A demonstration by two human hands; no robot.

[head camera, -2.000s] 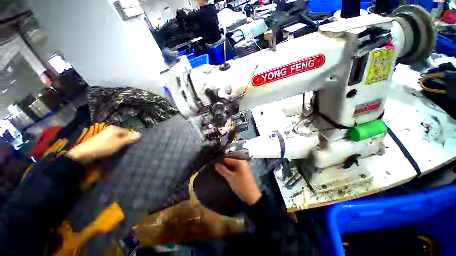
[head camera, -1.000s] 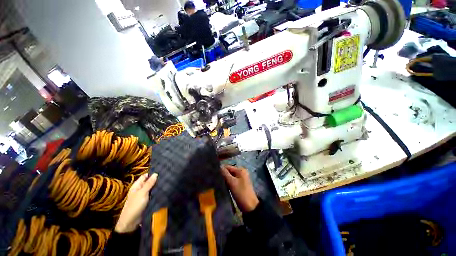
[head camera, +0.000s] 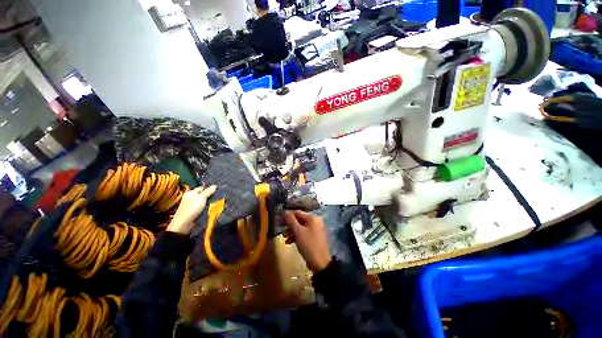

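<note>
A dark checked bag panel (head camera: 231,181) lies at the needle area (head camera: 280,158) of the white sewing machine (head camera: 369,92), its right edge by the end of the cylinder arm (head camera: 343,189). A yellow-orange handle (head camera: 263,224) with flared tabs hangs in a loop from the panel. My left hand (head camera: 193,208) grips the panel's left side, thumb on top. My right hand (head camera: 307,237) is just below the arm's end at the panel's right edge, fingers bent together; whether it pinches the edge is unclear. The stitch point is hidden by the presser parts.
Dark bundles with coiled yellow-orange handles (head camera: 99,241) stand at left. A brown board (head camera: 244,290) lies below the panel. A blue bin (head camera: 515,270) holding dark pieces is at lower right. A camouflage-like cloth heap (head camera: 168,140) lies behind. A person (head camera: 269,36) is in the background.
The panel has moved up and away from me past the needle area, and its handle now shows as a full loop. My left hand has moved up with it. The brown board has come into view.
</note>
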